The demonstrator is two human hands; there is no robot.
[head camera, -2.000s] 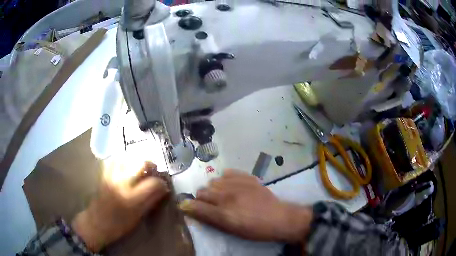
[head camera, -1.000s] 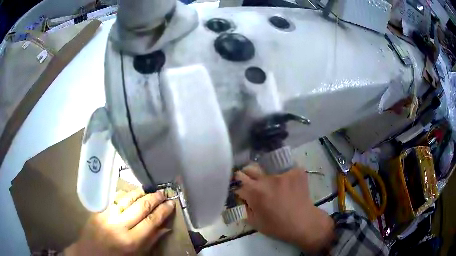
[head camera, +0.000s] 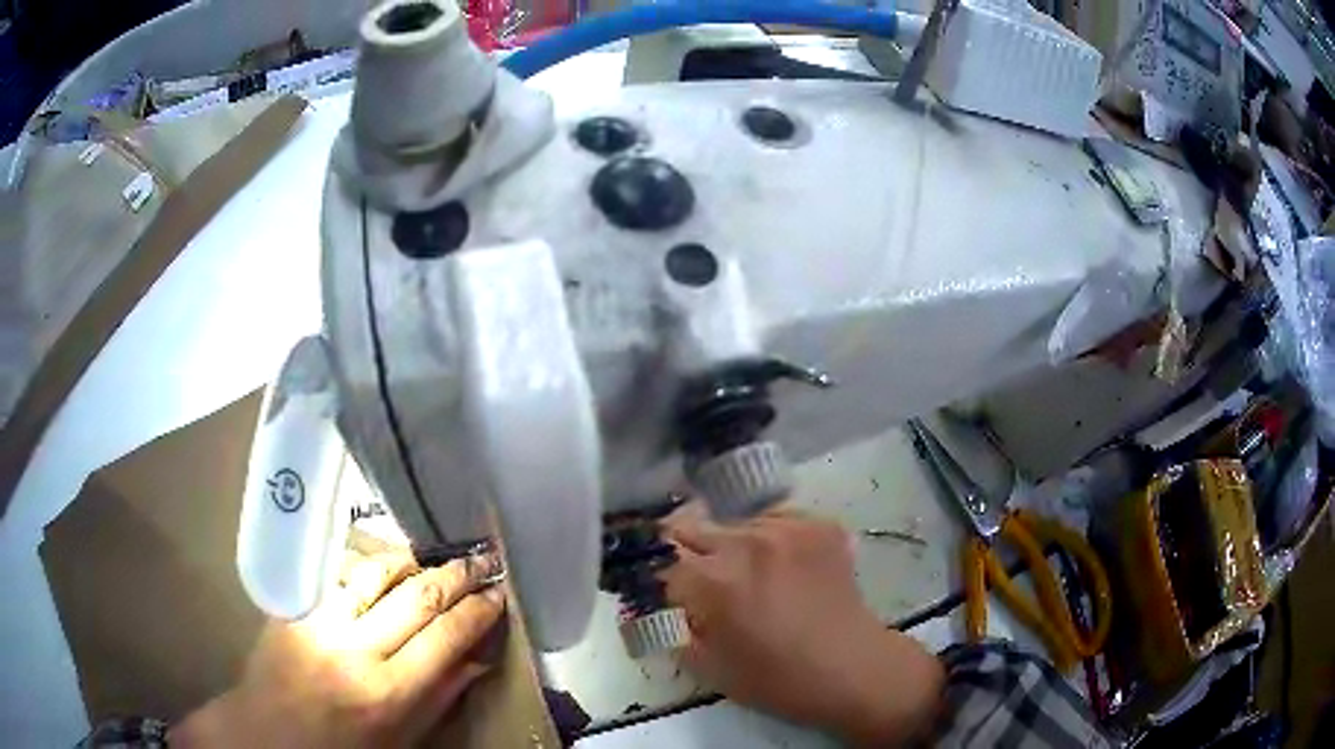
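Note:
A brown garment panel point(head camera: 147, 542) lies flat on the white table, its right part under the sewing machine head point(head camera: 879, 220). My left hand point(head camera: 374, 644) lies on the panel with its fingers spread lightly, fingertips beside the presser foot area. My right hand point(head camera: 791, 615) is right of the needle area, behind the ribbed lower knob point(head camera: 655, 632). Its fingertips are hidden by the machine parts, so I cannot tell if it holds anything. The needle is mostly hidden by the white lever cover point(head camera: 530, 439).
Orange-handled scissors point(head camera: 1037, 578) lie right of my right hand. A yellow taped tray point(head camera: 1203, 563) stands beyond them. A white oval arm point(head camera: 289, 498) hangs left of the head. More beige and brown cloth point(head camera: 139, 278) lies at the left.
The view has moved closer over the machine head. My left hand now lies flatter by the needle area, and my right hand has moved from the table front in behind the lower knob.

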